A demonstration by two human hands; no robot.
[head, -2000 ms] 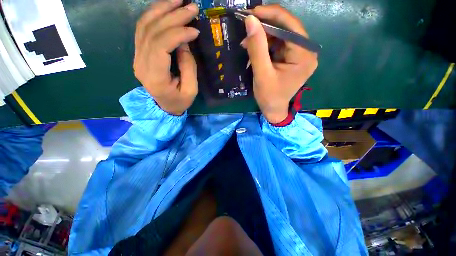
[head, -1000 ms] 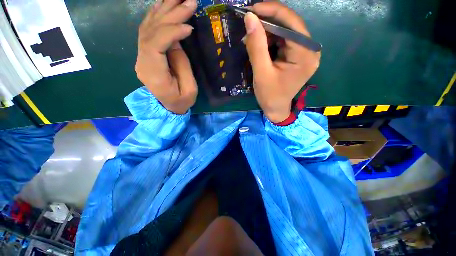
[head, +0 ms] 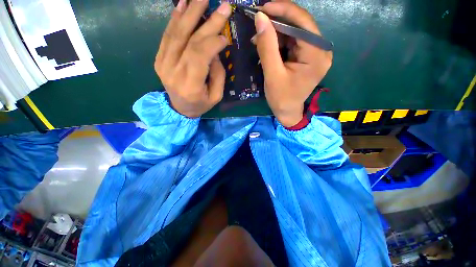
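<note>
The open phone (head: pixel 241 68) lies upright in front of me on the green mat, its top cut off by the frame's upper edge. An orange flex cable (head: pixel 228 34) runs down it, partly under my fingers. My right hand (head: pixel 295 62) is shut on dark metal tweezers (head: pixel 302 35), whose tips are at the circuit board at the phone's top. My left hand (head: pixel 193 62) lies over the phone's left side, fingertips at the board near the tweezer tips; whether it pinches anything cannot be told.
At the left, a white liner sheet (head: pixel 83 61) carries a black adhesive piece (head: pixel 61 47), beside a stack of liner sheets (head: pixel 15 68). Yellow-black tape (head: pixel 371 116) marks the bench edge. Below right is a blue crate (head: pixel 412 180) with cardboard (head: pixel 373 148).
My left hand has moved right, over the phone's left side and part of the flex cable, its fingertips now at the board. The tweezers stay near the board.
</note>
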